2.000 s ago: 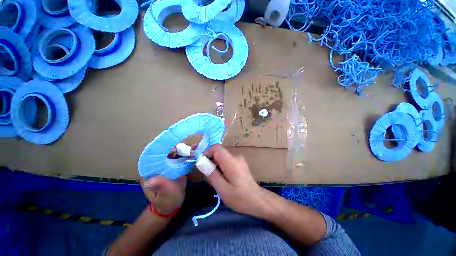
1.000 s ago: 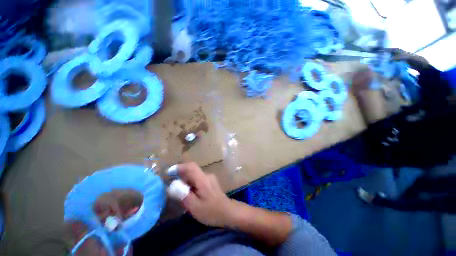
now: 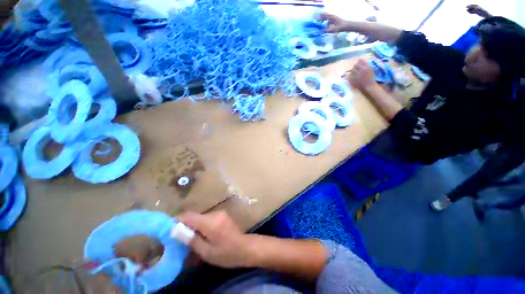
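Note:
A light-blue covered ring (image 3: 166, 274) is held tilted at the lower left. My right hand (image 3: 216, 238) pinches its right edge, with a white-covered fingertip on the ring. My left hand (image 3: 144, 251) is blurred and mostly hidden behind the ring; skin shows through the opening. A pale cord piece (image 3: 112, 263) lies across the ring's lower left part, blurred; where it is attached cannot be told. The brown glue pad (image 3: 193, 162) with dark blotches lies beyond the ring, bearing a white glue spot (image 3: 183, 181).
A ring cluster (image 3: 109, 169) lies at left beside a metal post (image 3: 101, 51). A cord pile (image 3: 224, 51) is at the back. Right-hand rings (image 3: 309, 146) lie near a person in black (image 3: 455, 103). A blue bin (image 3: 322, 215) of cords stands below the bench edge.
The view has swung right, bringing the neighbouring person into fuller view. My right hand, apart from the ring one second ago, is now on its right edge.

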